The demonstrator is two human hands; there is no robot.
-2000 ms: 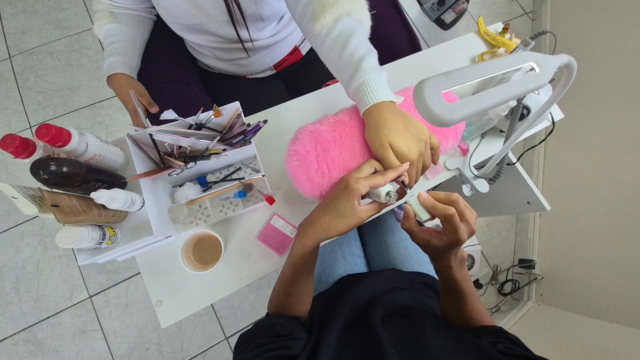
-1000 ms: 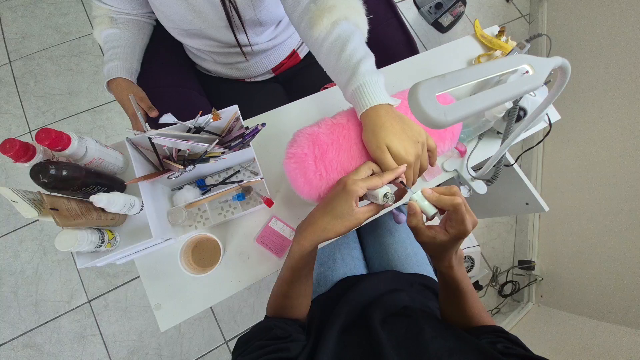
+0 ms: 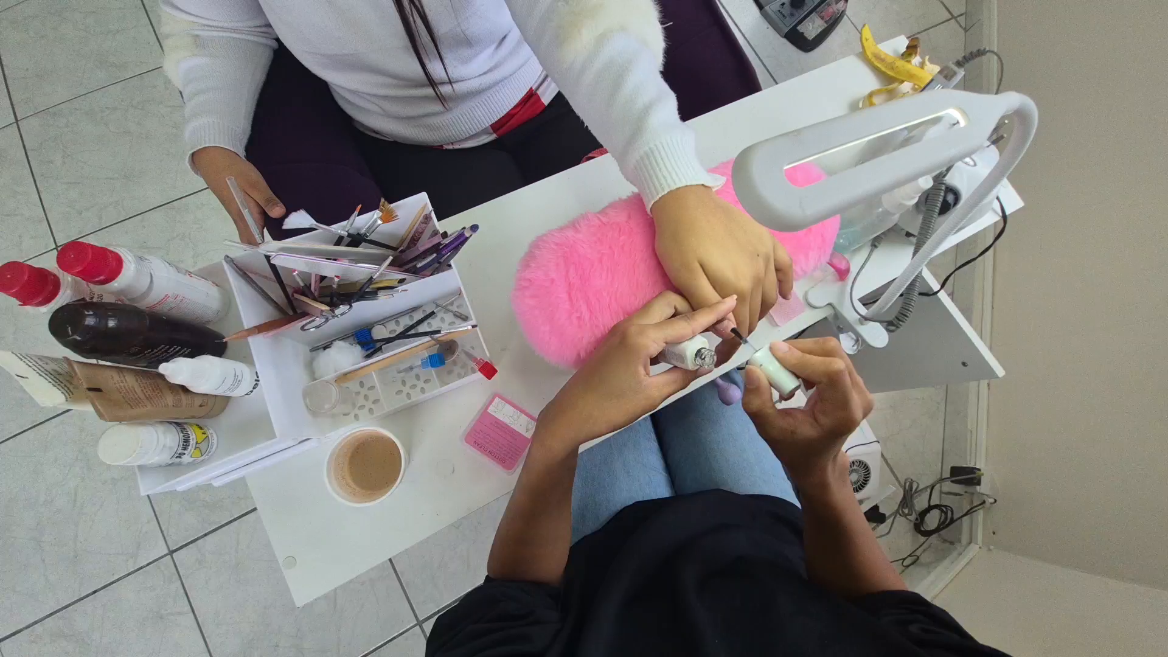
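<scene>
My left hand (image 3: 630, 365) holds a small nail polish bottle (image 3: 689, 352) with its neck uncovered, and its fingers touch the fingertips of another person's hand (image 3: 723, 255). That hand rests palm down over a pink fluffy cushion (image 3: 584, 283). Between the fingers of my right hand (image 3: 812, 388) is the white cap of a brush (image 3: 775, 370); its thin dark bristle end points up and left, close to the person's fingertips. Whether the bristles touch a nail, I cannot tell.
A white lamp (image 3: 876, 160) arches over the table's right part. At the left stand a white organizer (image 3: 287, 383) with brushes and tools, several bottles (image 3: 137, 333) and a cup of brown drink (image 3: 365, 465). A pink packet (image 3: 500, 432) lies near the front edge. A banana peel (image 3: 890, 64) lies at the far right.
</scene>
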